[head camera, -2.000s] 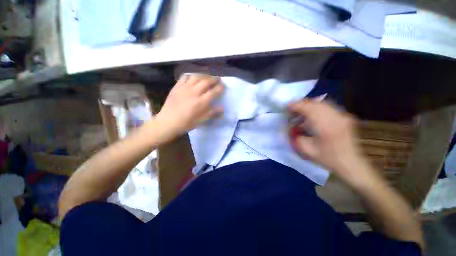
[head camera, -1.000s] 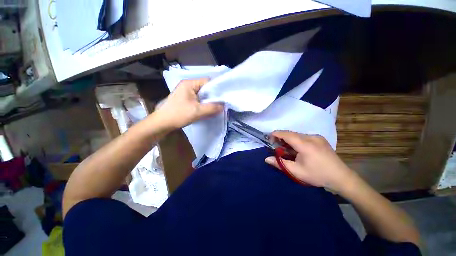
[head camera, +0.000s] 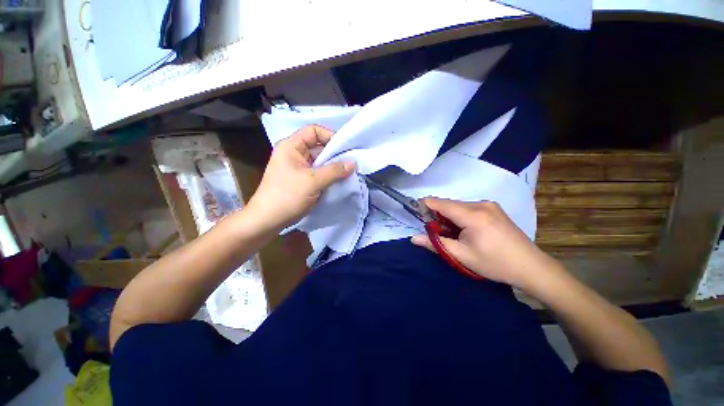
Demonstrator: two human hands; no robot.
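Note:
White fabric pieces (head camera: 405,127) lie on my lap and up against the table edge, with navy fabric (head camera: 520,131) beside them. My left hand (head camera: 306,174) pinches a fold of the white fabric between thumb and fingers. A dark stitched line runs down the cloth just right of that hand. My right hand (head camera: 476,238) holds scissors (head camera: 413,208) with red handles. Their blades point up and left to the cloth edge near my left fingertips. The blades look nearly closed, and their tips meet the cloth.
A white table (head camera: 278,40) crosses the top, with a pale and navy bundle (head camera: 182,28) at its left. A narrow box with white scraps (head camera: 238,277) stands left of my lap. A brown box with slatted strips (head camera: 607,198) is at right. A yellow item (head camera: 91,384) lies lower left.
Since one second ago, the scissors have moved slightly up and left and their blades have closed more. My left hand has folded the cloth, showing the curved stitched line.

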